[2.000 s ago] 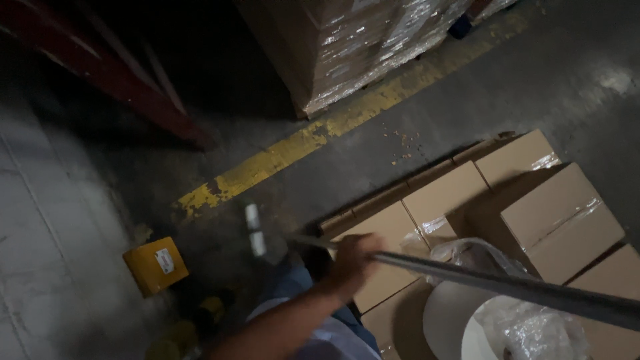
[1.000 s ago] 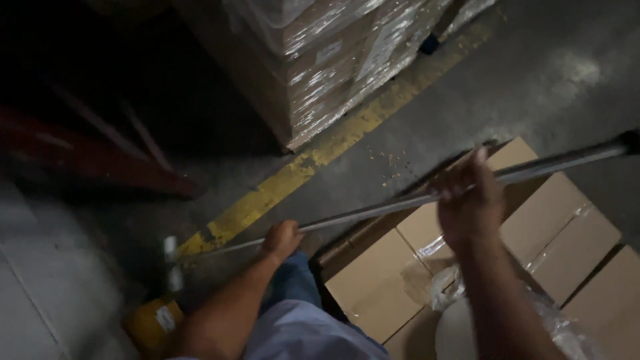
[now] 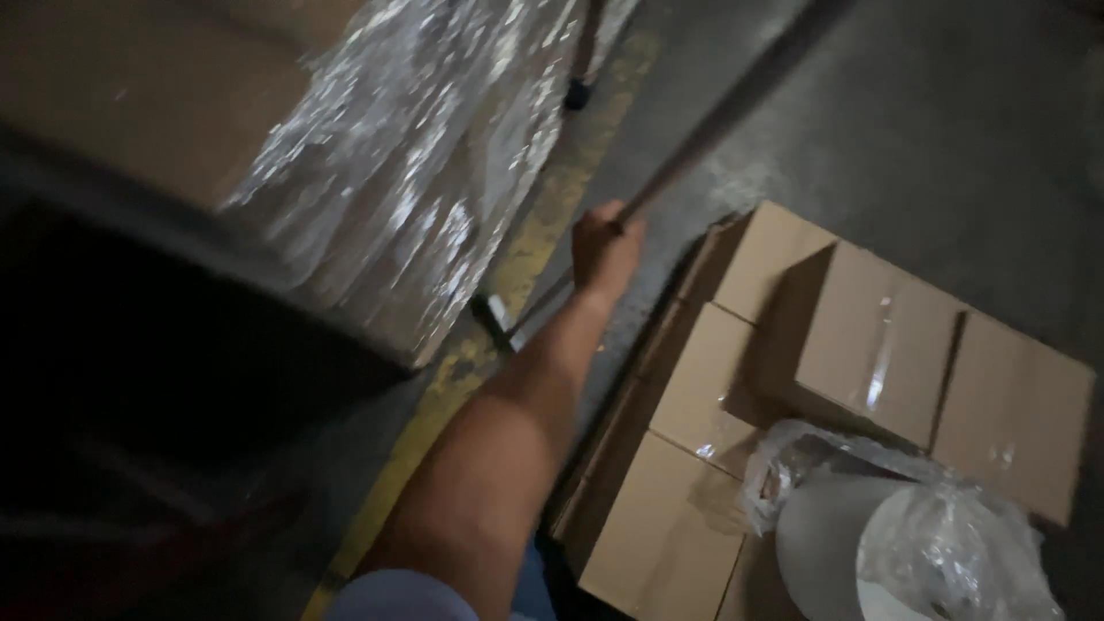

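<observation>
My left hand (image 3: 608, 246) is closed around the long handle (image 3: 724, 112) of a floor tool that looks like a broom. The handle runs from the top right down past my fist to a small white-and-dark head (image 3: 496, 321). That head is at the yellow floor line (image 3: 539, 233), close to the lower corner of a pallet load wrapped in clear film (image 3: 431, 190). Blur hides the head's exact type and whether it touches the floor. My left forearm crosses the lower middle of the view. My right hand is out of view.
Stacked cardboard boxes (image 3: 699, 371) stand at the lower right, topped by more boxes (image 3: 888, 345). A white roll (image 3: 837, 535) with crumpled clear plastic (image 3: 957, 535) lies among them. The wrapped load fills the upper left, with deep shadow below it.
The tool's head has moved from beside the yellow box to the wrapped load's corner. My right hand, on the handle one second ago, has left the view. The view has shifted and turned.
</observation>
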